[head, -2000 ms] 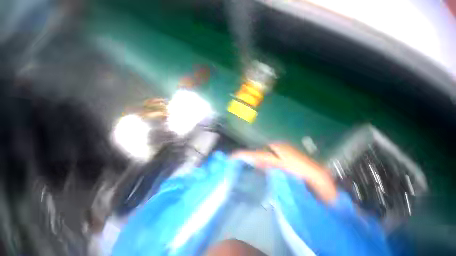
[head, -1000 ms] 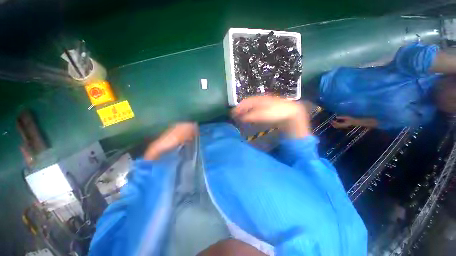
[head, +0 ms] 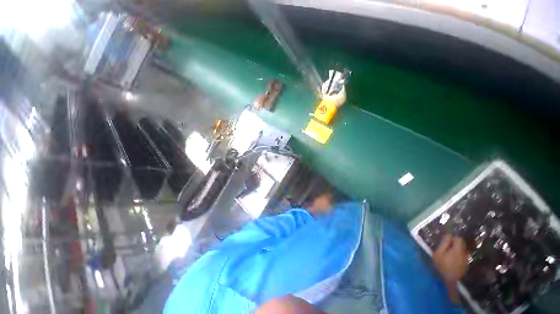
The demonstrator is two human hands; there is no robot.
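The white-rimmed clip tray (head: 454,190) stands on the green bench at the lower right, heaped with black shiny clips (head: 500,214). My right hand (head: 453,257) reaches over the tray's left part, its fingers at the clips. Whether it holds a clip cannot be told. My left hand (head: 322,203) is small and blurred in front of my body, near the bench's near edge. Its fingers are mostly hidden, and whether it holds anything cannot be told.
On the green bench (head: 368,147) are a small white piece (head: 406,178), yellow labels (head: 318,131), a pale tool cup (head: 334,95) and a brown-red object (head: 270,95). White equipment with cables (head: 248,134) stands left of me. Wire racks with dark panels (head: 132,144) are farther left.
The view has swung left, so the tray now shows at the lower right and the other person is out of view. My right hand has moved from the tray's edge onto the clips.
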